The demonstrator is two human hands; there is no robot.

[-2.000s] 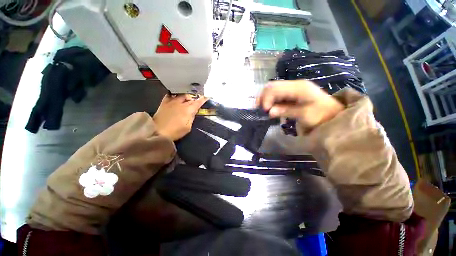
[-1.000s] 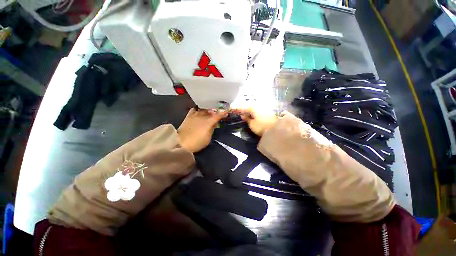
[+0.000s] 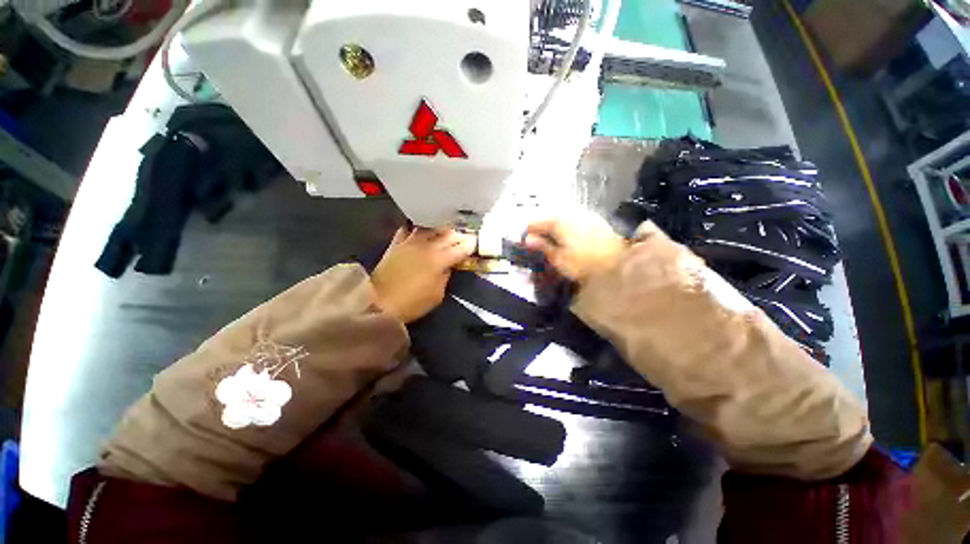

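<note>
My left hand (image 3: 417, 271) lies at the needle area under the sewing machine head (image 3: 425, 85), fingertips beside the yellow guide plate (image 3: 486, 265); whether it grips fabric is hidden. My right hand (image 3: 580, 247) is just right of the needle area, its fingers closed on a black piece (image 3: 523, 255). Black fabric pieces (image 3: 489, 425) lie spread on the table in front of both hands. Narrow zippers (image 3: 590, 397) with a bright line lie at the right of these pieces.
A heap of zippers (image 3: 755, 218) lies right of the machine. A black pile (image 3: 160, 197) lies at the left on the grey table (image 3: 80, 361). Silver rails (image 3: 665, 70) and green panels (image 3: 654, 113) are behind the head. A yellow aisle line runs along the floor at right.
My right hand has moved slightly right, away from the needle, with a black piece at its fingers. The yellow guide plate now shows. My left hand stays at the needle area.
</note>
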